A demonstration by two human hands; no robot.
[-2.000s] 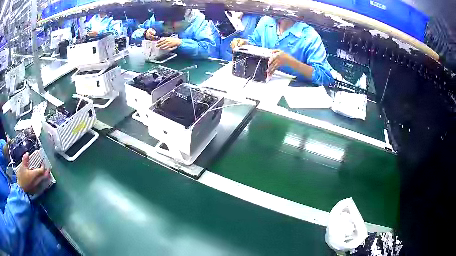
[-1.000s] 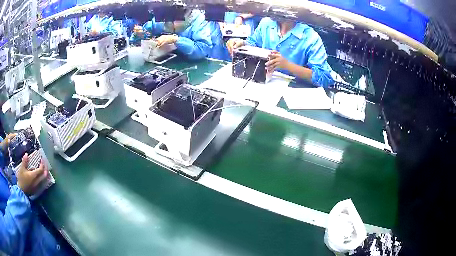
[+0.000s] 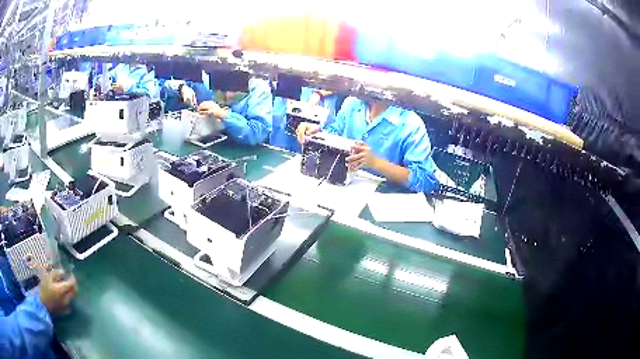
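Note:
Neither of my hands is in view. Nearest in front of me, a white housing (image 3: 226,245) with an open top and dark inside stands on a dark plate on the belt. A thin white strand sticks out from its top to the right, and a white bracket shows at its lower left. A second open white housing (image 3: 184,200) stands just behind it to the left. A third, ribbed housing (image 3: 82,214) stands on its bracket at the left. A crumpled white bag (image 3: 446,348) is cut off by the bottom edge.
At the left edge, another person's hand (image 3: 58,288) is blurred beside a housing (image 3: 27,254). Across the belt, a person (image 3: 401,144) holds an open housing (image 3: 327,160). White sheets (image 3: 401,207) lie there. A pale rail (image 3: 316,329) crosses the bench. Black sheeting hangs right.
The view has tilted up and shifted right, so the bench things sit lower and further left. The person's hand at the left edge has come away from the housing's side.

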